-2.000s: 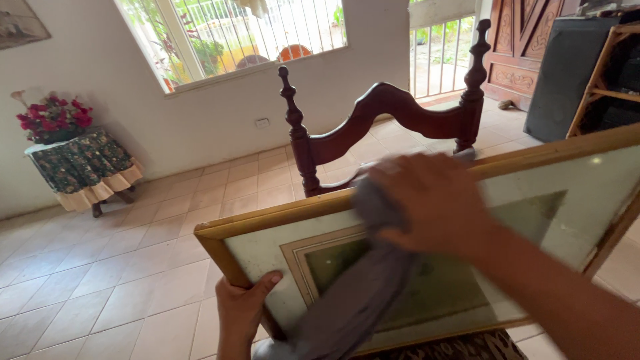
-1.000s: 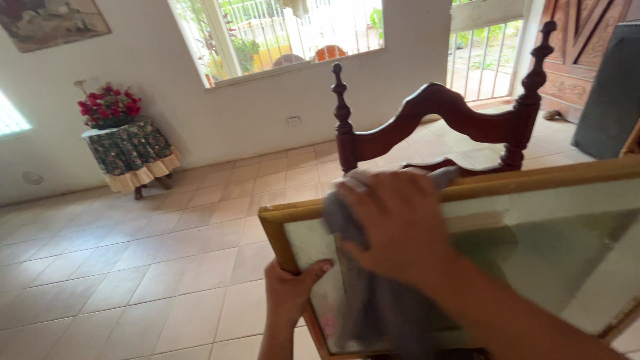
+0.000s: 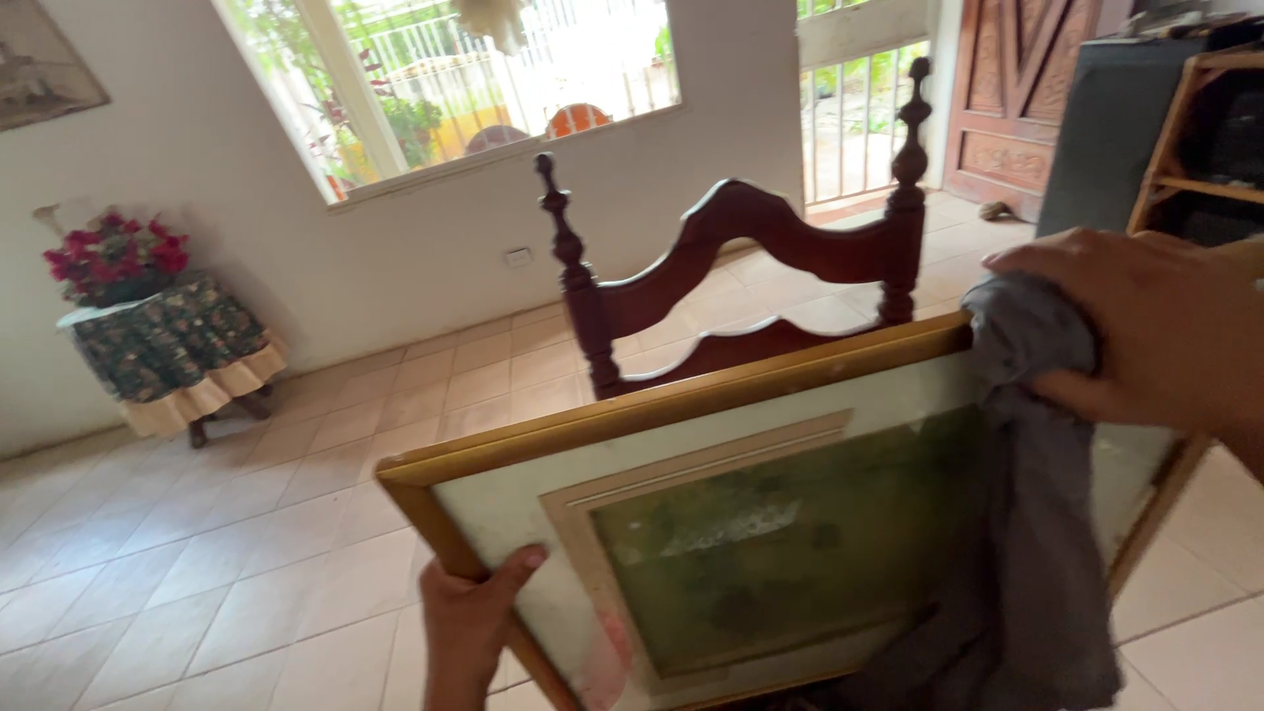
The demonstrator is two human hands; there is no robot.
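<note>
A glazed picture in a gold-coloured frame [image 3: 681, 403] is tilted in front of me, with a green image inside a pale mat. My left hand [image 3: 479, 612] grips the frame's left side, its thumb over the front glass. At the upper right, my right hand [image 3: 1136, 326] holds a grey cloth [image 3: 1042, 474] against the top rail of the frame. The cloth hangs down over the glass and covers part of the picture. The frame's lower edge is mostly hidden or out of view.
A dark carved wooden chair [image 3: 741, 217] stands just behind the frame. Further left is a small table with a floral cloth [image 3: 168, 341] and red flowers [image 3: 117, 252]. A dark speaker-like box [image 3: 1101, 138] and a wooden shelf unit [image 3: 1170, 148] are at the right.
My right hand and the cloth have moved right along the frame, from near its left part to the upper right. My left hand still holds the left side.
</note>
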